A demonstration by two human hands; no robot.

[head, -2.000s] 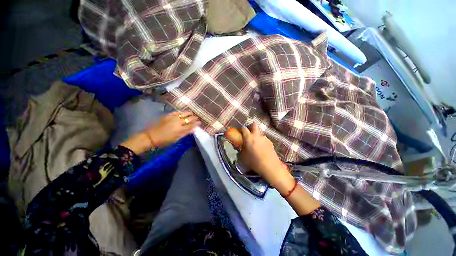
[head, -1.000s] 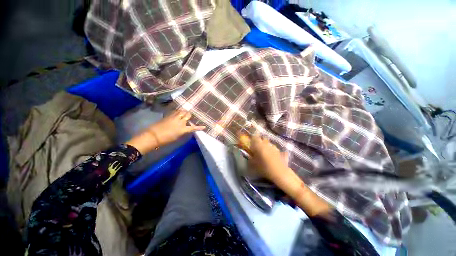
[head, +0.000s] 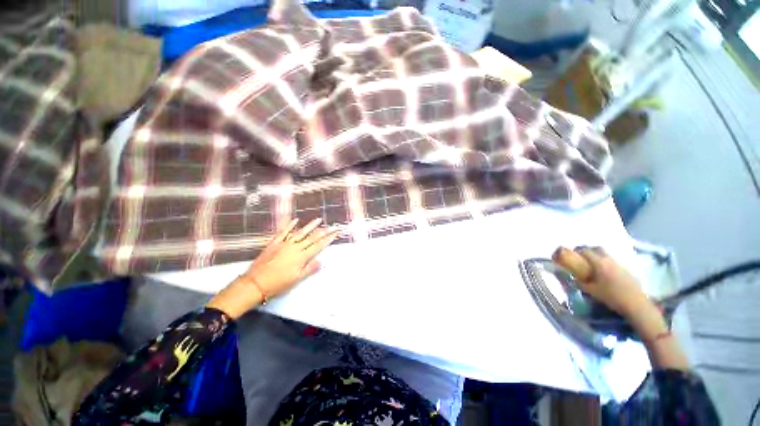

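The brown plaid garment lies bunched over the white table cover, with its straight hem towards me. My left hand is bare and rests flat at the hem with its fingers spread, fingertips on the plaid edge. My right hand is closed round the wooden handle of the steam iron at the right end of the table. The iron is apart from the garment, its tip towards the upper left.
Another plaid garment hangs at the left beside tan cloth. A blue bin and a tan heap are below left. A black hose runs right from the iron. A cardboard box stands beyond the table.
The view has turned to the right. My right hand has carried the iron away from the hem to the table's right end. My left hand has moved along the hem from its left corner.
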